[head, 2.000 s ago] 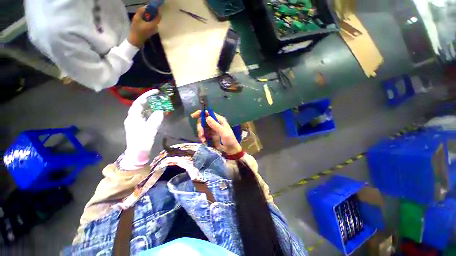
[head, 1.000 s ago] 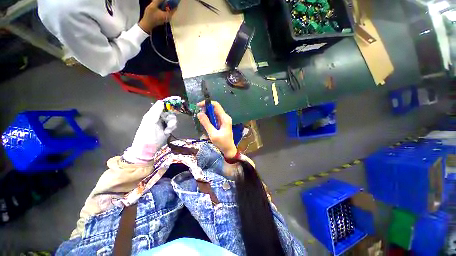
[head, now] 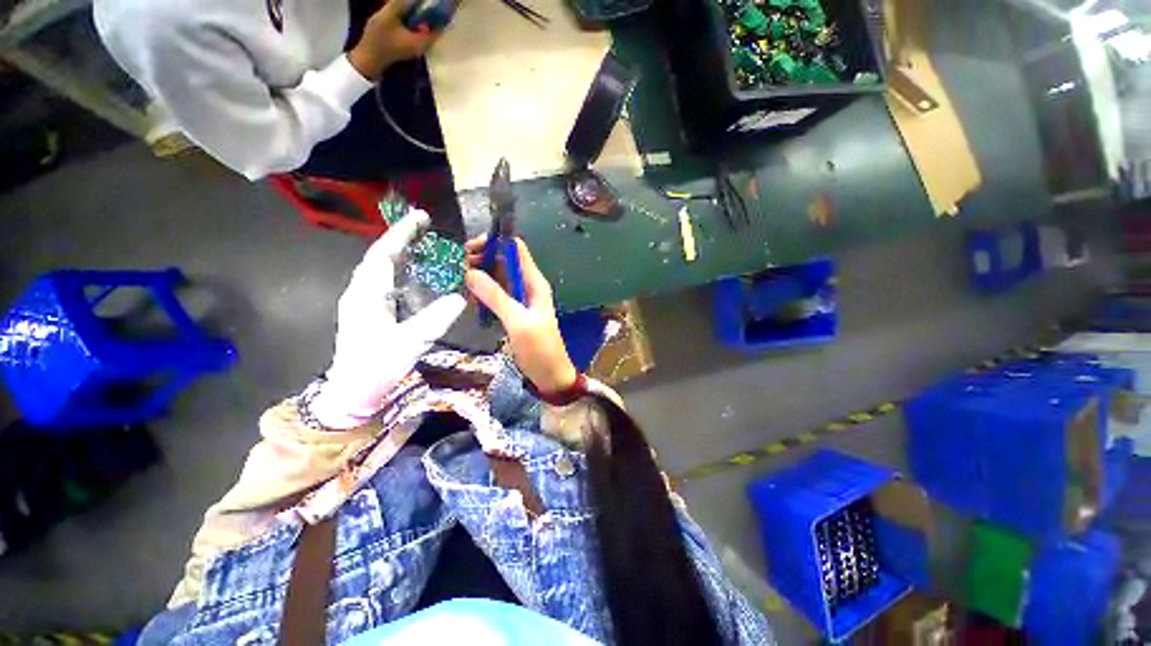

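Observation:
My left hand (head: 385,316), in a white glove, holds a green circuit board (head: 437,263) by its edges above my lap, with its flat speckled face showing. A smaller green part (head: 394,208) shows at the glove's fingertips; I cannot tell if it is joined to the board. My right hand (head: 525,309), bare with a red wristband, is closed around blue-handled cutters (head: 505,240). Their dark metal jaws point up toward the bench edge. The right fingertips are close beside the board's right edge; whether they touch it is unclear.
The green bench (head: 808,189) carries tan cardboard (head: 511,95), a black bin of green boards (head: 780,107), a black roll (head: 598,111) and a yellow-handled tool (head: 687,235). A co-worker's hand (head: 389,41) holds a tool at upper left. A blue stool (head: 114,334) stands left.
The left hand has turned the board from edge-on to flat face showing. The cutters have shifted slightly left and up, with their jaws now pointing over the bench edge.

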